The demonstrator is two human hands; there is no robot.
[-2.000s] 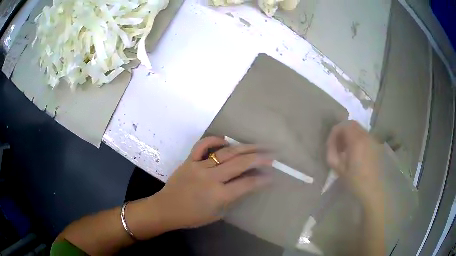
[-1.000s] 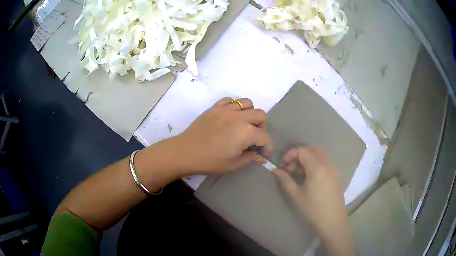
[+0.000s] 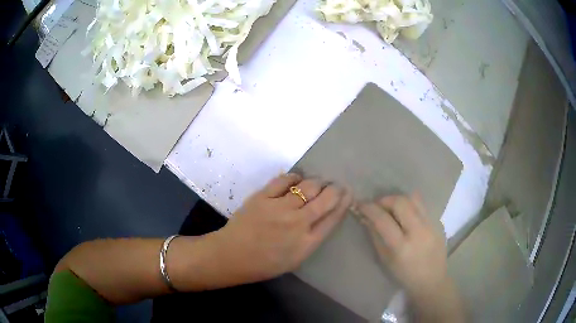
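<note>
A grey-brown panel (image 3: pixel 391 139) with rounded corners lies at a slant on a white, scuffed board (image 3: pixel 271 101). My left hand (image 3: pixel 284 221), with a gold ring and a silver bracelet, lies across the panel's left part, fingers pointing right. My right hand (image 3: pixel 404 240) is slightly blurred, with its fingertips down on the panel close to my left fingertips. A tiny pale bit shows between the fingertips; whether it is the white strip, and which hand holds it, cannot be told.
A large tangle of white strips (image 3: pixel 164 44) is at the upper left, on grey board (image 3: pixel 151 126). A smaller creamy heap (image 3: pixel 385 16) is at the top. Stacked panels (image 3: pixel 492 258) lie at the lower right. Long panels with pale lines (image 3: pixel 537 158) are at the far right.
My left hand has come down from a raised grip on the white strip to lie flatter on the panel. The strip seen between the hands is now mostly hidden. The view has shifted slightly.
</note>
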